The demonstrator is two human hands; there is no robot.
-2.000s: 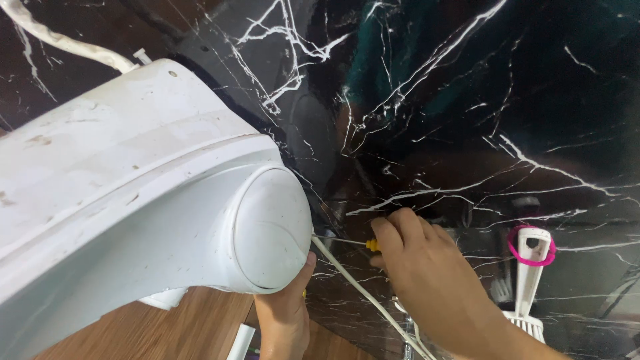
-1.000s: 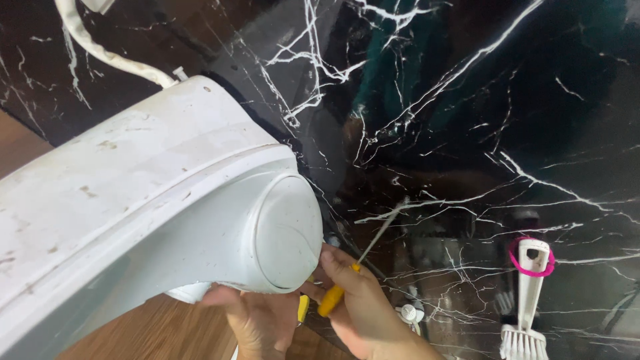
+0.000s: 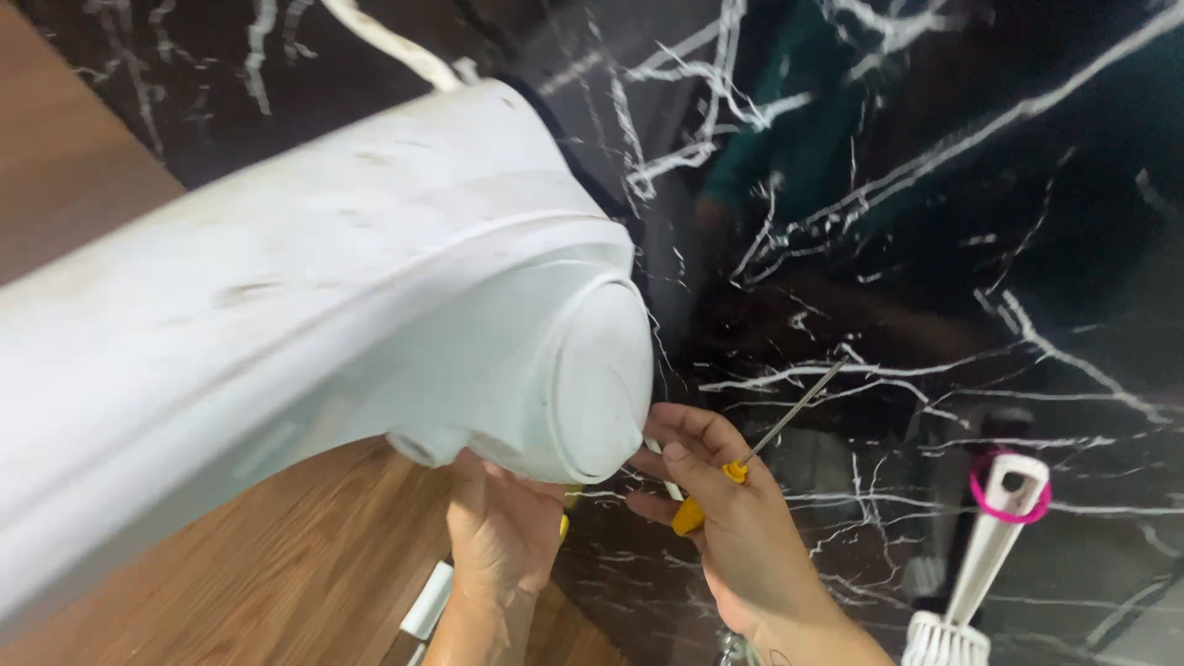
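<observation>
A large white plastic appliance housing [image 3: 416, 240] with dark smudges runs from the left edge to the middle, ending in a round cap [image 3: 603, 379]. My left hand [image 3: 504, 523] is under the rounded end, its fingertips hidden behind the housing; something yellow shows beside it. To the right of the cap, my right hand [image 3: 731, 509] holds a screwdriver [image 3: 735, 474] with a yellow handle, its metal shaft pointing up and right, away from the housing. The fingers of that hand are close to the cap's lower right edge, and a piece of white cord shows between them.
A white brush [image 3: 994, 546] with a pink band round its handle lies on the black marble-patterned surface [image 3: 925, 277] at the right. A thick whitish hose [image 3: 393, 42] reaches the housing's top. Below are brown wood boards [image 3: 305, 546] and a white piece [image 3: 427, 599].
The screwdriver, earlier pointed left at the cap's edge, now points up and right. My left hand has shifted left under the housing. The housing looks larger as the view has moved.
</observation>
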